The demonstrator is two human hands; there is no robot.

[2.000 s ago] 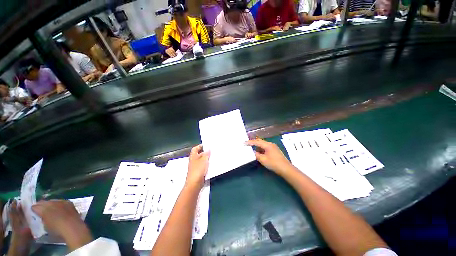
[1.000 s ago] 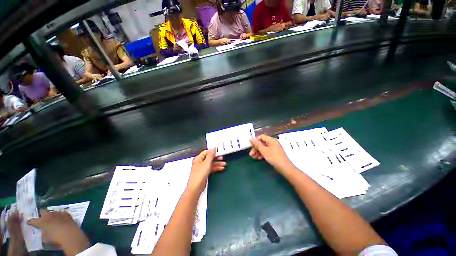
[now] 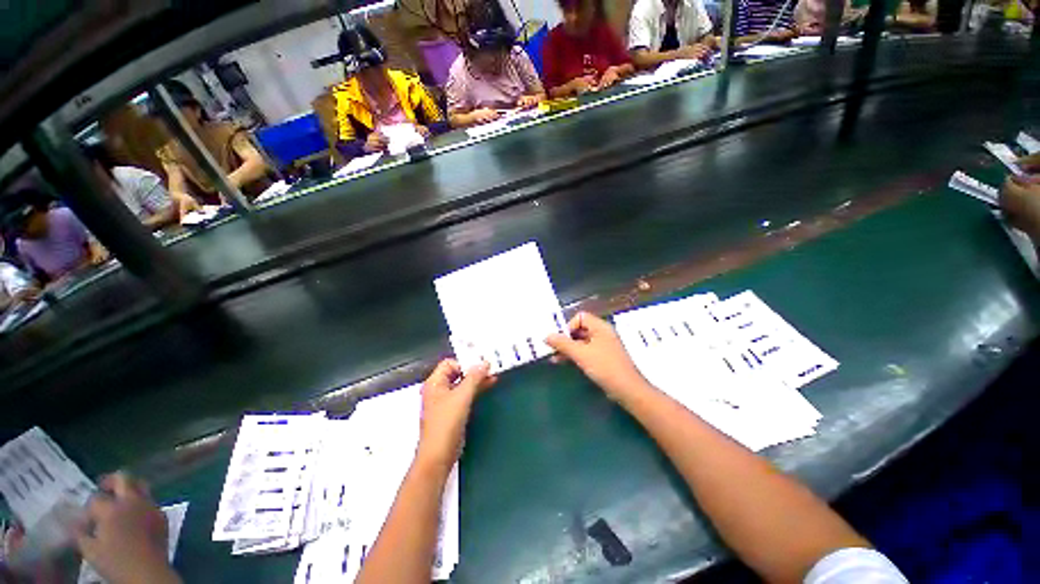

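Note:
A part-folded leaflet (image 3: 502, 302) is held up between my two hands, mostly blank white with a row of short dark bars along its lower edge. My left hand (image 3: 454, 399) pinches its lower left corner. My right hand (image 3: 593, 348) pinches its lower right corner. A fanned sheet stack (image 3: 741, 399) lies on the bench just right of my right hand. A larger overlapping sheet stack (image 3: 371, 468) lies to the left, partly hidden under my left forearm.
Blurred hands of a neighbour (image 3: 120, 530) hold a sheet at the far left. Another person's hand (image 3: 1021, 200) holds paper at the right edge. A dark conveyor belt (image 3: 376, 262) runs beyond the green bench (image 3: 547, 468). Several seated people handle paper across it.
The narrow strip from a second ago now shows as a taller, part-opened leaflet between my hands. The view has shifted slightly; a person's hand has appeared at the right edge.

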